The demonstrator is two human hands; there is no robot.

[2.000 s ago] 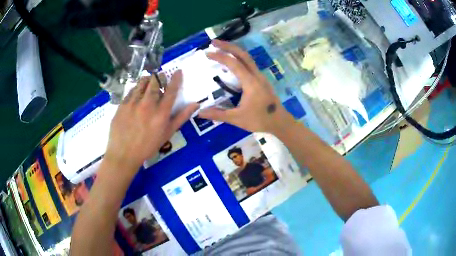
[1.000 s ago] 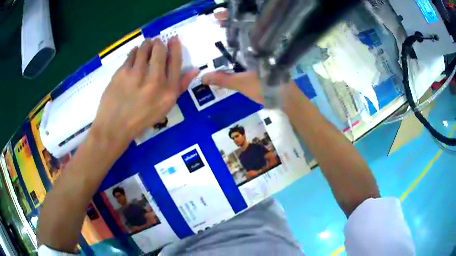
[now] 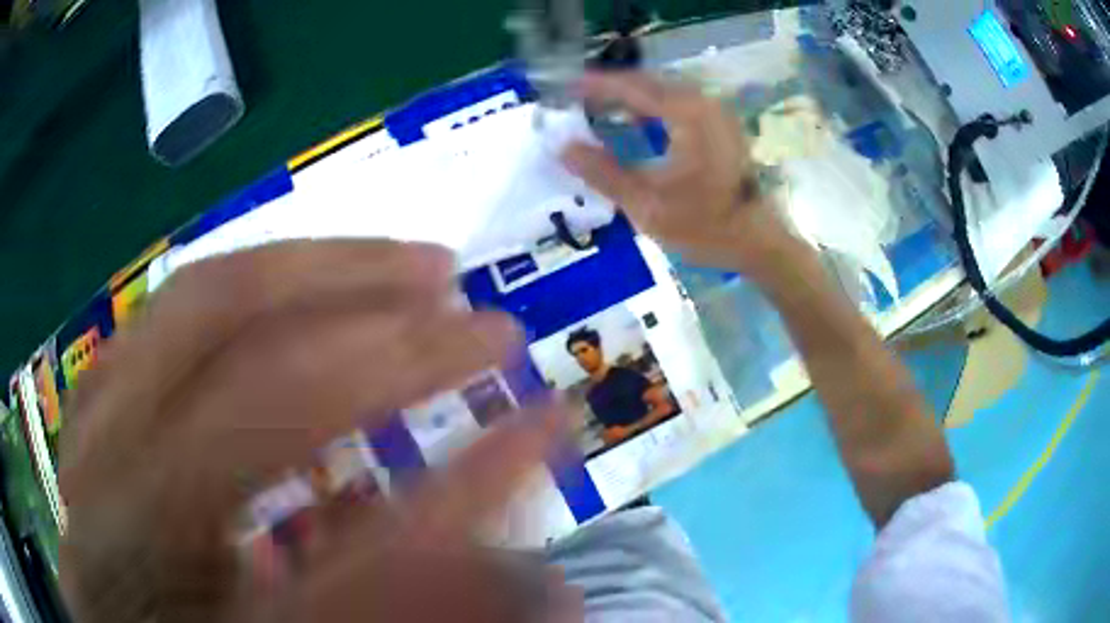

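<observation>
The long white housing [image 3: 402, 183] lies along the back edge of the printed mat [image 3: 615, 286]. A short black cord [image 3: 567, 229] is at its right end. My left hand [image 3: 317, 389] is large and blurred close to the camera, fingers apart, nothing seen in it, and hides the housing's left part. My right hand [image 3: 682, 170] is blurred at the housing's right end, thumb and fingers spread; whether it grips anything is unclear. The blurred metal driver nose [image 3: 554, 49] stands at the top, just left of my right fingertips.
Another white housing [image 3: 189, 79] lies on the dark green belt [image 3: 353, 61] at upper left. A crumpled whitish cloth-like heap [image 3: 834, 201] lies on the mat's worn right end. A grey-white box with a blue display [image 3: 998, 49] and a black hose [image 3: 974, 243] are at right.
My left hand has lifted off the housing towards the camera. The driver has moved from in front of my right hand up and left. My right hand now shows beside the housing end.
</observation>
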